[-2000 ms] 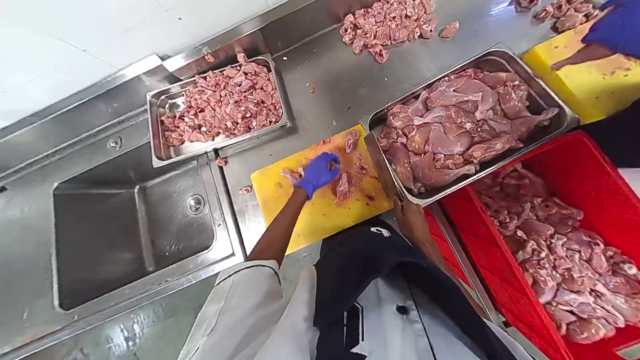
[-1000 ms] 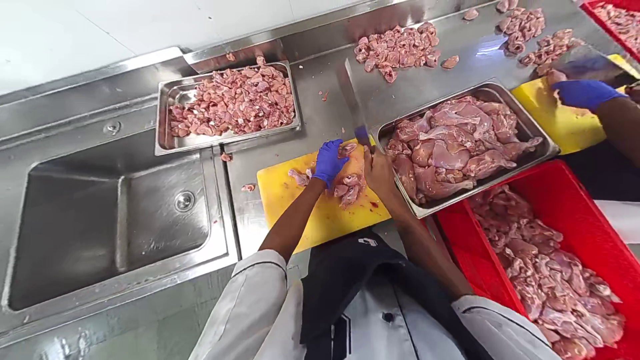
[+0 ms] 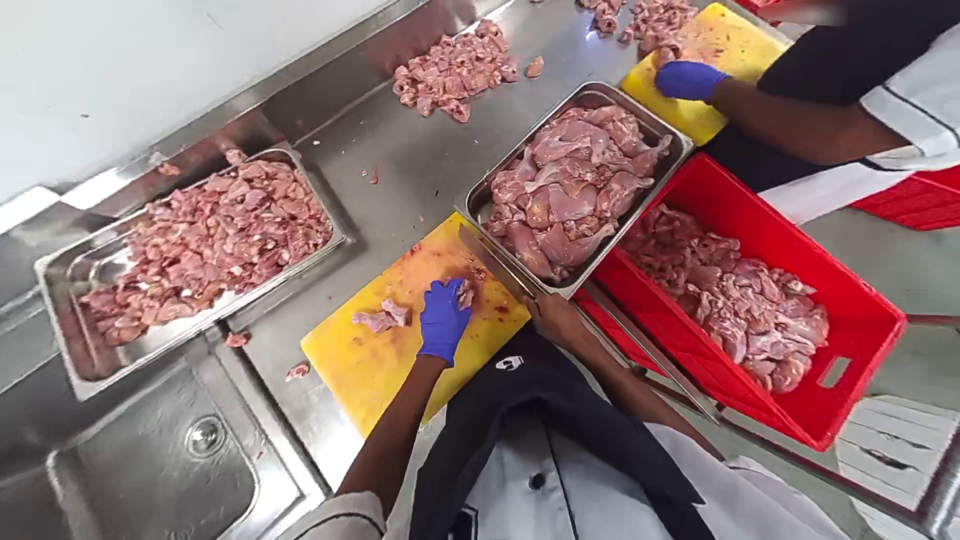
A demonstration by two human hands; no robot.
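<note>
My left hand [image 3: 445, 319], in a blue glove, is closed over a piece of raw chicken [image 3: 465, 294] on the yellow cutting board [image 3: 360, 375]. Cut chicken pieces [image 3: 382, 316] lie on the board just left of it. My bare right hand [image 3: 556, 319] is at the board's right corner, around the handle of a large knife, and the blade [image 3: 495, 262] points up and left over the board edge, beside the steel pan [image 3: 574, 289] of raw chicken legs [image 3: 574, 187].
A steel tray [image 3: 184, 326] of cut chicken stands left, above the sink [image 3: 150, 457]. A pile of pieces [image 3: 454, 71] lies at the back. A red crate [image 3: 847, 375] of chicken is at right. A co-worker's gloved hand [image 3: 688, 80] works at another yellow board [image 3: 739, 45].
Since the second frame, the knife has swung from upright above the board to lying low beside the pan. The pieces at my left hand are now apart. The view has shifted and turned.
</note>
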